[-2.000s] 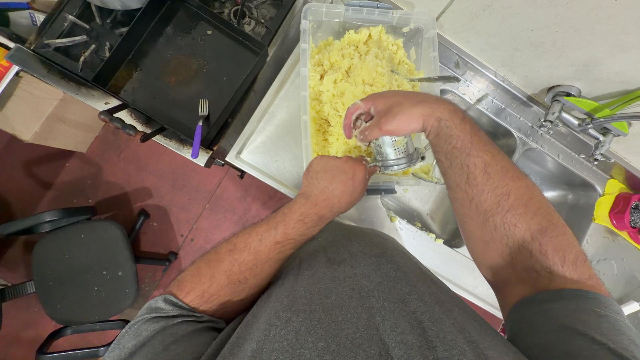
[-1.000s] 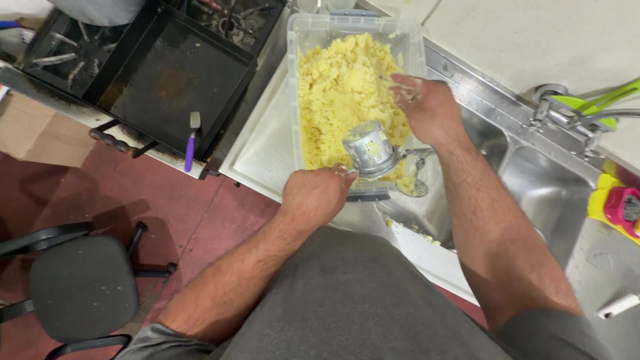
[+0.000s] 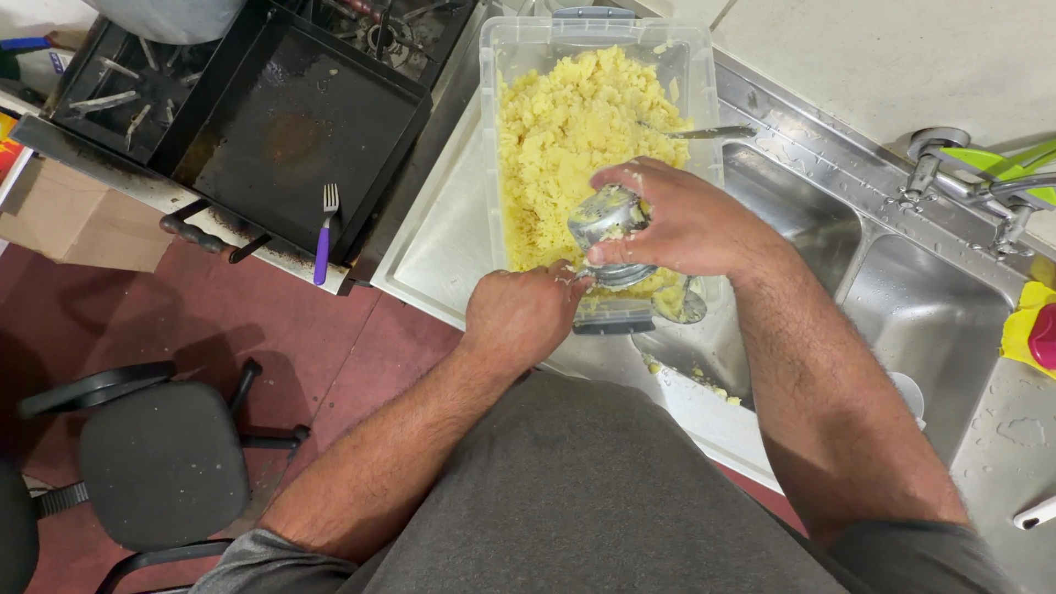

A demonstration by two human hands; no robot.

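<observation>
A clear plastic bin (image 3: pixel 488 124) holds a heap of yellow mashed potato (image 3: pixel 577 124). Over its near end is a metal potato ricer (image 3: pixel 609 223), smeared with mash. My left hand (image 3: pixel 524 318) is closed on the ricer's handle beside the bin's near left corner. Fingers and thumb of my right hand (image 3: pixel 672 219) wrap the ricer's metal cup from the right. A metal spoon (image 3: pixel 681 304) with mash on it lies by the near right corner, partly hidden. Another metal utensil (image 3: pixel 718 132) sticks out of the mash across the bin's right side.
Right of the bin is a double steel sink (image 3: pixel 916 305) with a faucet (image 3: pixel 928 169). On the left, a black griddle pan (image 3: pixel 305 124) sits on the stove, with a purple-handled fork (image 3: pixel 322 247) at its near corner. An office chair (image 3: pixel 165 462) stands on the red floor.
My right hand has come back from over the mash and now grips the ricer's cup, which it was not touching one second ago. My left hand has stayed on the handle.
</observation>
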